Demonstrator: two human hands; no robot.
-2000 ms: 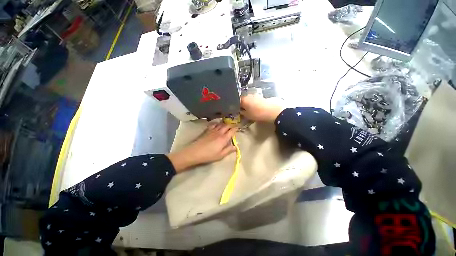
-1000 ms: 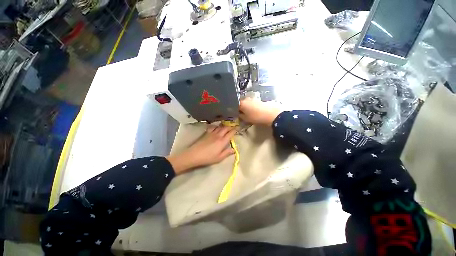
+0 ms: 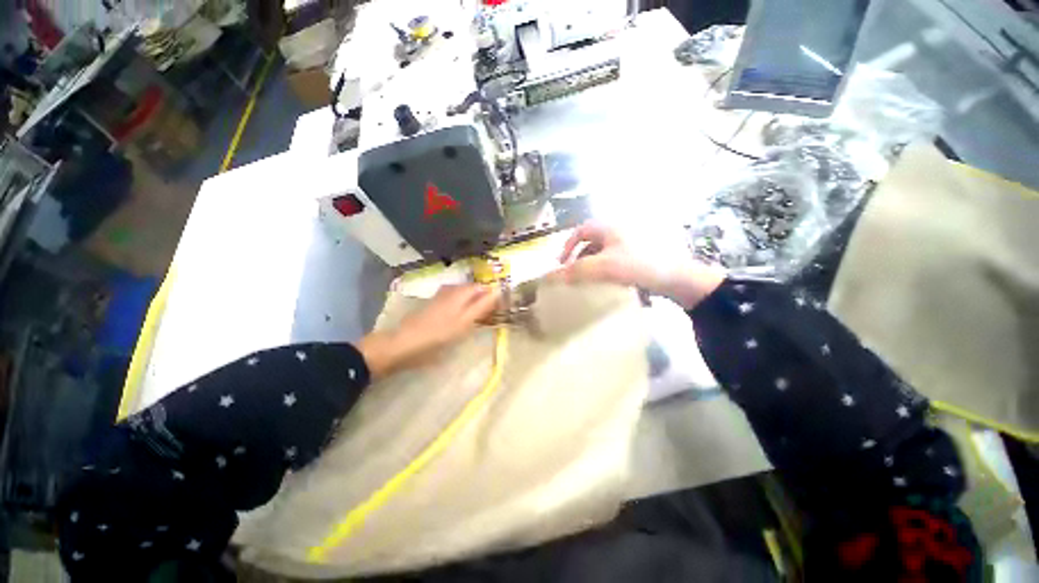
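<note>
The beige bag body (image 3: 547,421) lies spread below the sewing head, its near edge at the table's front. A yellow strip (image 3: 419,461) runs down it. A small metal fitting (image 3: 518,305) shows at the bag's top edge, blurred. My left hand (image 3: 439,328) lies on the bag at its top edge, left of the fitting, fingertips on the fabric. My right hand (image 3: 610,264) is right of the fitting at the top edge, fingers bent; its grip is unclear. The yellow-edged feed plate (image 3: 536,257) shows under the dark grey head cover (image 3: 433,196).
A clear plastic bag of small metal pieces (image 3: 766,216) lies right of the machine, below the tilted screen (image 3: 798,51). More beige panels with yellow edges (image 3: 940,296) hang at the far right. A red switch (image 3: 345,205) is left of the head.
The bag has come back from under the head toward me and spread flatter, showing the feed plate and more yellow strip. My right hand has moved right, away from the head. The view has shifted.
</note>
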